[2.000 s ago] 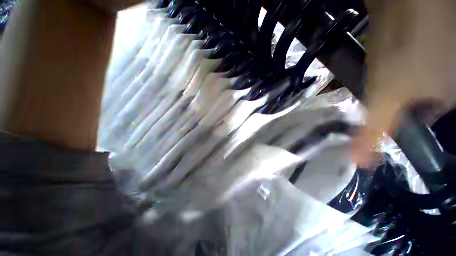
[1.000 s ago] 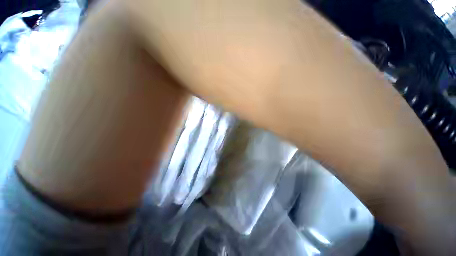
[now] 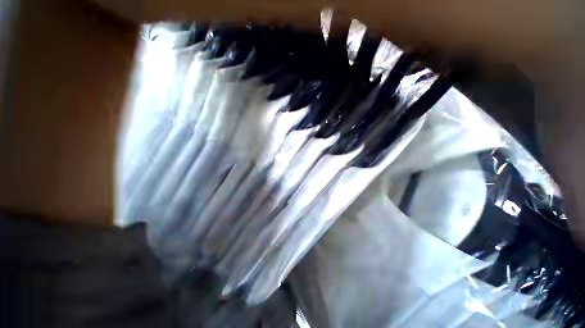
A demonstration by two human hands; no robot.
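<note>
A close-packed row of pale garments (image 3: 211, 154) under clear film fills the middle of the view. Their black hangers (image 3: 301, 83) run diagonally along the top of the row. At the right a white garment with dark parts (image 3: 449, 198) lies flatter under shiny clear film. My bare arms show as blurred brown shapes along the left side and across the top. Neither of my hands can be made out; the arms run out of the picture or into blur.
Dark cloth (image 3: 70, 275) fills the lower left corner. Black, shiny bagged material (image 3: 545, 269) lies at the right and lower right. Pale film-covered material (image 3: 410, 282) spreads along the bottom.
The arm that crossed the middle now lies along the top edge, and the garment row is uncovered again. The hand seen at the right two seconds ago no longer shows.
</note>
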